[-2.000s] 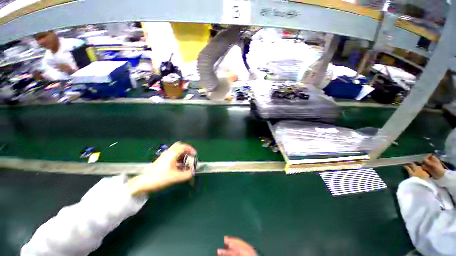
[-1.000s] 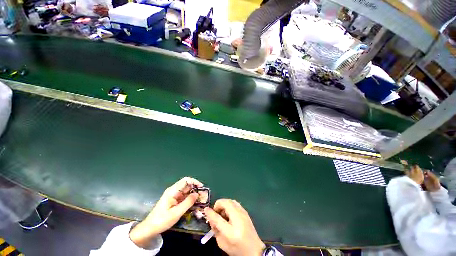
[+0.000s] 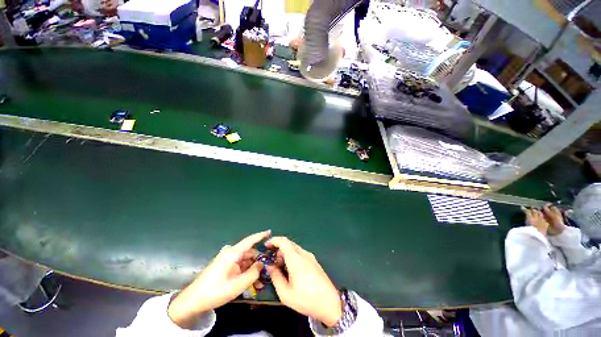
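A small dark watch-like unit point(image 3: 265, 258) with blue glints is held between both hands, above the near edge of the green worktop. My left hand point(image 3: 227, 276) holds its left side in the fingertips. My right hand point(image 3: 302, 280) holds its right side, with fingers and thumb bent around it. The fingers cover most of the unit. A small yellow piece point(image 3: 250, 291), which looks like the edge of a battery cell, shows below the left fingers. No tool can be made out in either hand.
Waiting units point(image 3: 221, 130) with yellow-white cells lie on the belt beyond the pale rail point(image 3: 263, 159). Plastic-covered trays point(image 3: 438, 158) stand at right, near a striped sheet point(image 3: 462, 210). A person in a white smock point(image 3: 550, 270) works at far right. A grey duct point(image 3: 319, 43) hangs above.
Since the earlier frames, my left hand has come back from the rail with a unit. My right hand has closed in on it. The pale strip below my right hand no longer shows.
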